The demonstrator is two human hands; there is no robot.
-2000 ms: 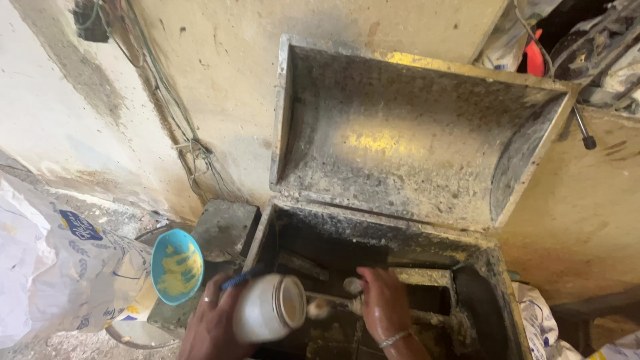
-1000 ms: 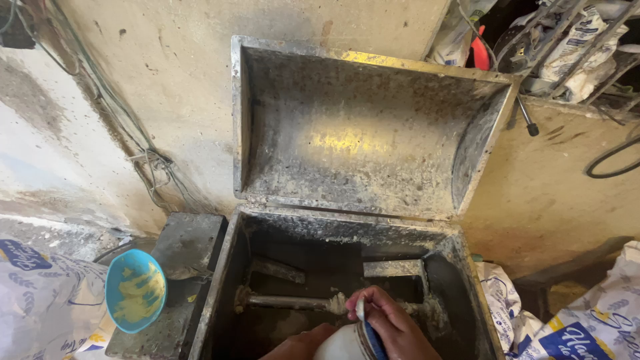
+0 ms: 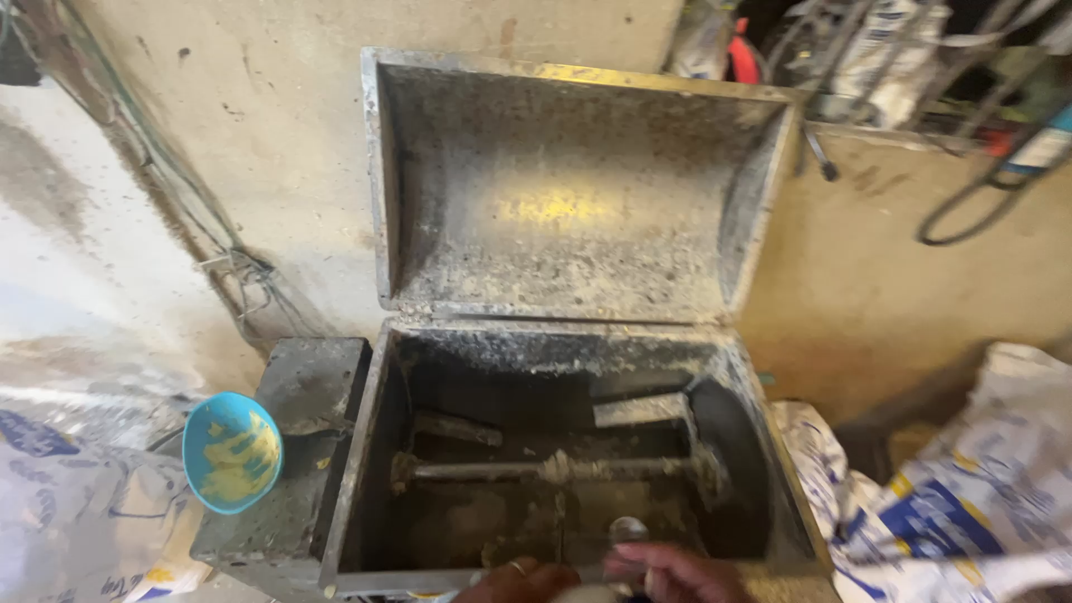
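Note:
At the bottom edge, my left hand (image 3: 519, 582) is mostly cut off, beside a sliver of white jar (image 3: 586, 594) that it appears to hold. My right hand (image 3: 680, 571) pinches a small round metallic-looking spoon or scoop (image 3: 628, 529) over the near side of a metal mixer trough (image 3: 352, 502). Inside the trough lie a horizontal shaft (image 3: 486, 471) crusted with dough-like residue and a flat mixing paddle (image 3: 641, 410). The curved, flour-stained lid (image 3: 553, 184) stands open against the wall. A turquoise bowl (image 3: 191, 444) with pale yellow paste inside rests at the left, tilted.
A dark metal housing (image 3: 310, 377) adjoins the trough's left side. Printed sacks stand at the left (image 3: 59, 511) and right (image 3: 946, 502). Cables (image 3: 159, 159) run down the wall. A black loop (image 3: 955, 226) hangs at the upper right, near a cluttered barred opening (image 3: 888, 67).
Both hands and the white jar are lower in view, mostly out of the frame. The jar was plainly visible in my left hand two seconds ago. The view has shifted.

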